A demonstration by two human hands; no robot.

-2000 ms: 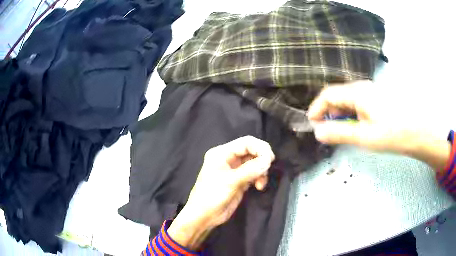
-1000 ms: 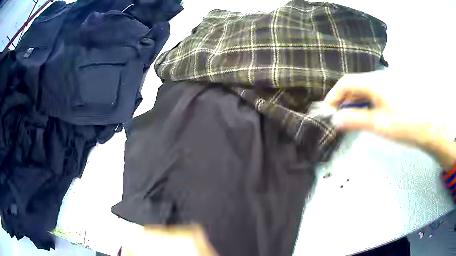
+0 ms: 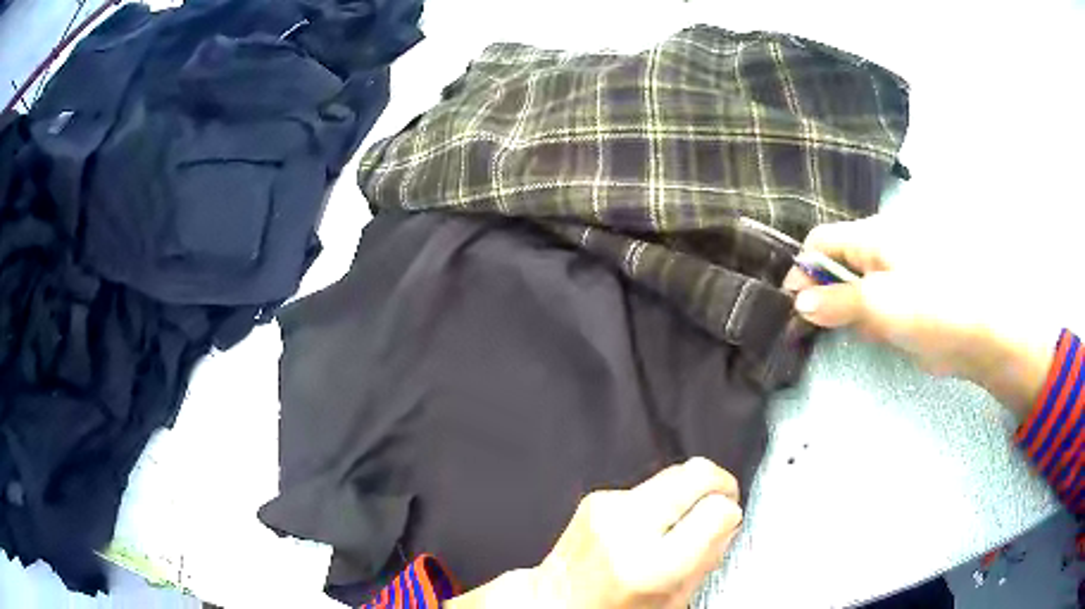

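Observation:
The plaid garment (image 3: 666,131) lies on the table, its dark lining (image 3: 500,381) spread toward me. A narrow plaid strip (image 3: 702,292) runs along the join toward the right. My right hand (image 3: 857,280) holds thread snips (image 3: 771,233) at the right end of the plaid, silver blades pointing up-left over the cloth. My left hand (image 3: 654,535) is at the bottom with curled fingers on the lining's lower right edge, seemingly pinching it; the fingertips are hidden.
A heap of navy garments (image 3: 226,214) with a patch pocket lies at the left. The white table (image 3: 904,476) has a curved front edge and a few dark specks at right. A yellow-green marking (image 3: 143,569) shows at lower left.
My left hand has come back from the bottom edge onto the lining's lower right. The snips now show clearly, blades up-left. The strip's right end lies flatter.

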